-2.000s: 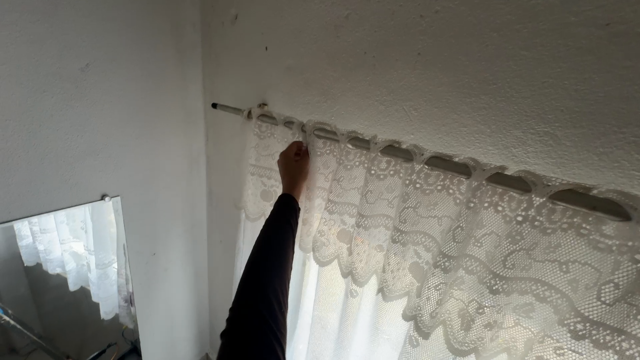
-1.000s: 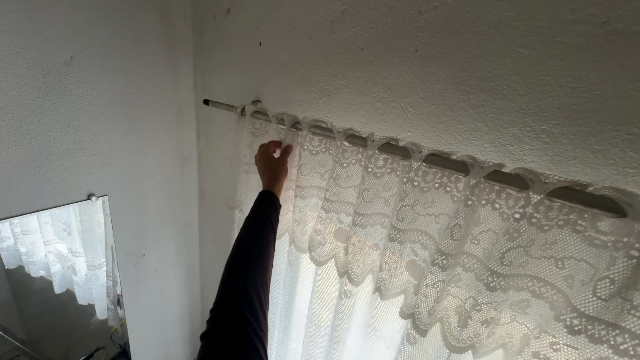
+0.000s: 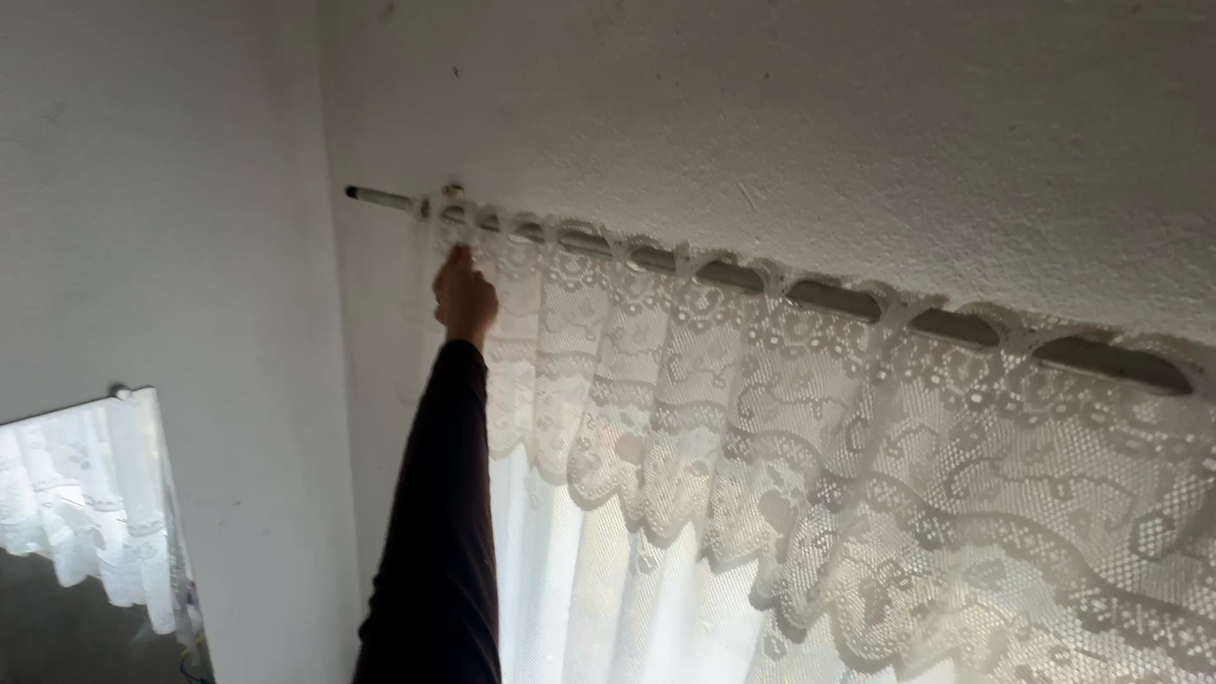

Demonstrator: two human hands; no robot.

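Observation:
A white lace valance (image 3: pixel 798 399) hangs in folds from a curtain rod (image 3: pixel 836 300), which passes through the openings along its top edge. My left hand (image 3: pixel 465 293), in a dark sleeve, is raised near the rod's left end. Its fingers are curled, with the fingertips pinching the lace just under the rod; the exact grip is partly hidden by the hand. Behind and below the valance hangs a sheer white curtain (image 3: pixel 617 589), lit from behind. My right hand is out of view.
The rod's dark-tipped end (image 3: pixel 351 192) sticks out past the lace near the wall corner, beside a small wall bracket (image 3: pixel 453 191). At the lower left, a mirror (image 3: pixel 66 617) on the left wall reflects white curtains. A rough plastered wall (image 3: pixel 760 114) rises above the rod.
My left hand first moved left along the lace from beside a fold farther right, and its fingers came off the cloth. Now its fingertips are back at the lace, near the bracket.

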